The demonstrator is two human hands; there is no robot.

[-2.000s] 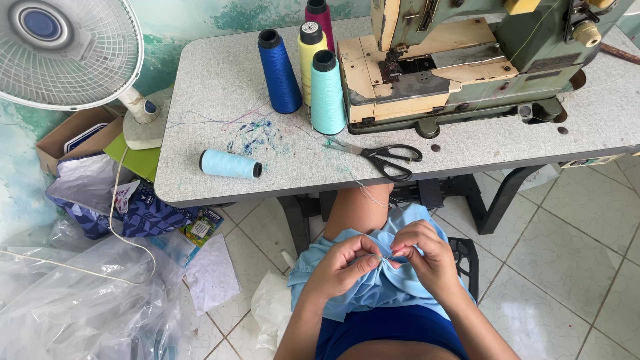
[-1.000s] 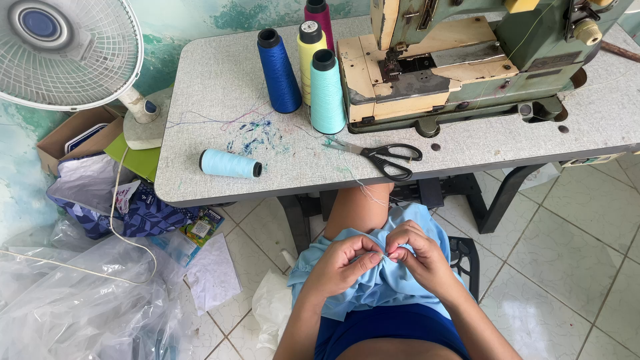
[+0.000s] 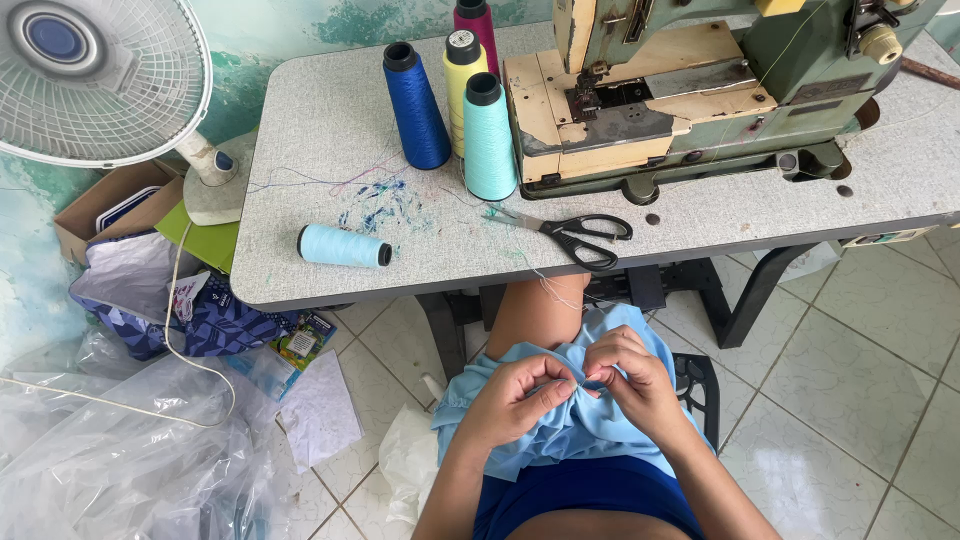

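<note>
Light blue fabric (image 3: 555,427) lies bunched over my lap. My left hand (image 3: 529,397) pinches the fabric near its upper middle, thumb against forefinger. Close beside it, my right hand (image 3: 626,375) pinches at the same spot, its fingertips almost touching the left ones; a fine thread seems to run between them. Loose pale threads (image 3: 559,292) hang from the table edge over the knee. Black-handled scissors (image 3: 581,236) rest on the table near that edge, blades pointing left. A light blue thread cone (image 3: 345,246) lies on its side at the left.
A green and cream sewing machine (image 3: 637,112) stands on the grey table (image 3: 300,150). Left of it are upright cones: blue (image 3: 416,109), yellow (image 3: 465,82), aqua (image 3: 489,142) and magenta (image 3: 480,26). A fan (image 3: 97,75), bags and clear plastic (image 3: 150,442) are at the left.
My hands stay over the fabric, with small shifts of the fingers. The right hand's fingers have moved slightly. The things on the table have not moved.
</note>
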